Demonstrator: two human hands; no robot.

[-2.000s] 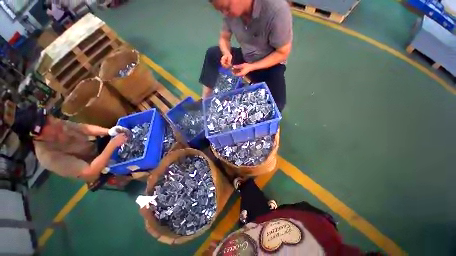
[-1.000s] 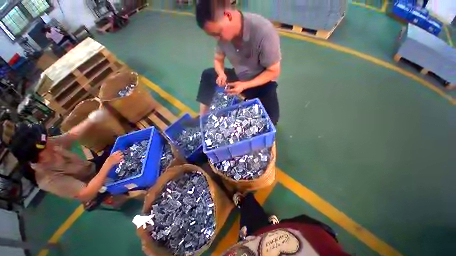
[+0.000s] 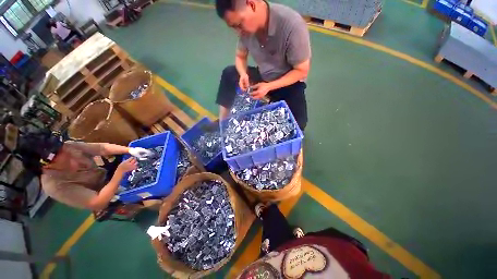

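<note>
Neither of my hands is in view; my clothed body and feet show at the bottom. A round cardboard drum [image 3: 240, 212] full of small grey metal parts [image 3: 201, 226] stands nearest me, with a white crumpled glove or rag [image 3: 158, 232] on its left rim. A blue crate [image 3: 264, 159] heaped with parts sits on top of a second full drum [image 3: 297, 182] to its right. Another blue crate [image 3: 170, 163] of parts is at the left, where a seated person in a cap has both hands in or over it, one in a white glove [image 3: 140, 152].
A person in a grey polo [image 3: 283, 41] sits behind the crates, hands together over a small blue bin [image 3: 243, 102]. Another blue bin [image 3: 201, 136] lies between the crates. Two brown drums [image 3: 136, 106] and a wooden pallet stack [image 3: 87, 65] stand at the back left. Yellow lines [image 3: 370, 226] cross the green floor.
The capped person's gloved hand reached out leftward over the back drums a second ago and is now back at the crate. The view has shifted slightly. My hands stay out of view.
</note>
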